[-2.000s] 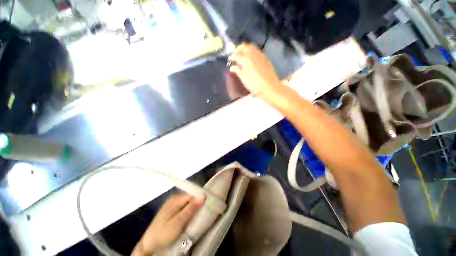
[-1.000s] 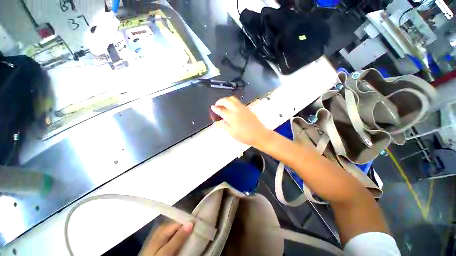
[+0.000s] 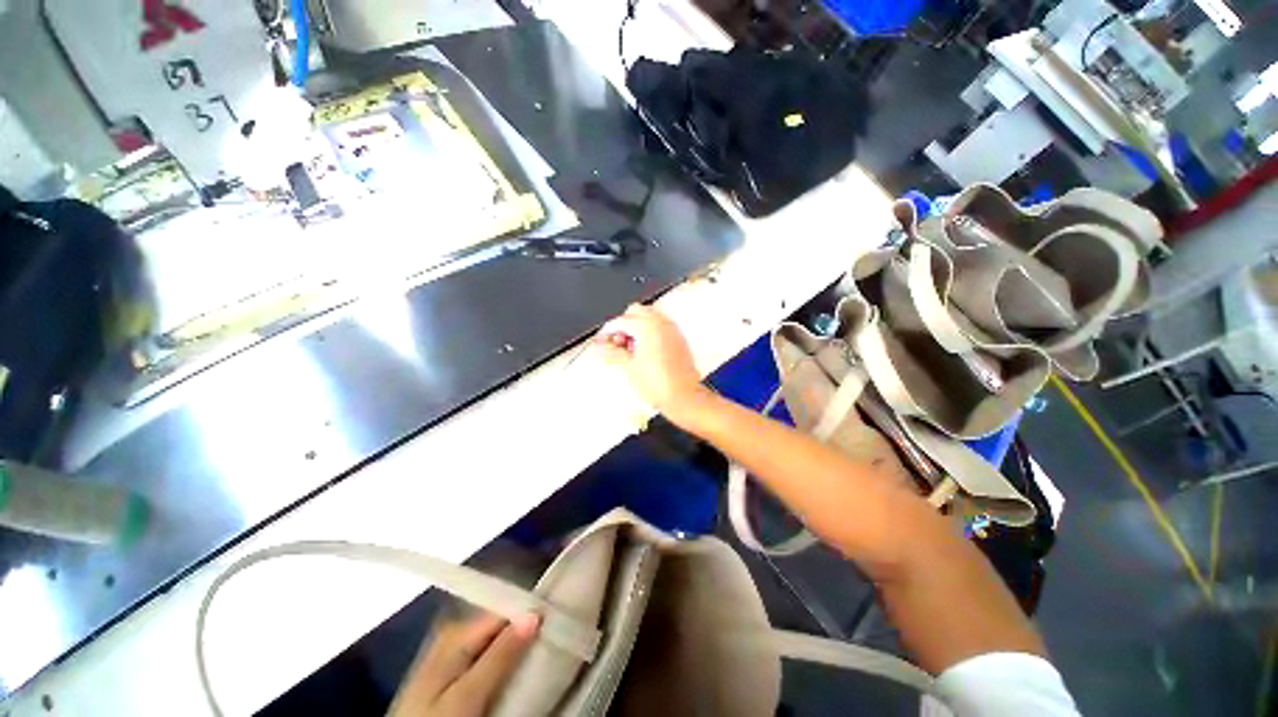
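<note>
A beige tote bag (image 3: 729, 616) lies open-topped at the lower middle, its zip along the mouth. My left hand (image 3: 470, 658) grips its side at the strap attachment (image 3: 568, 633), fingers partly hidden by the strap. The strap (image 3: 351, 556) loops out over the white table edge. My right hand (image 3: 642, 362) is over the white edge, away from the bag, fingertips pinched together. Something small and dark red shows at the fingertips; whether a needle or thread is held cannot be told.
A pattern sewing machine (image 3: 182, 84) with a yellow-edged template (image 3: 519, 210) stands upper left. Dark snips (image 3: 575, 249) lie on the metal table (image 3: 477, 336). A thread cone (image 3: 70, 507) is at left. Black bags (image 3: 764, 119) lie behind. Beige totes (image 3: 967, 322) sit over a blue bin (image 3: 750, 378) at right.
My right hand has moved back from near the snips to the white edge, fingertips still together. My left hand keeps hold of the tote. The view has shifted, showing more of the machine.
</note>
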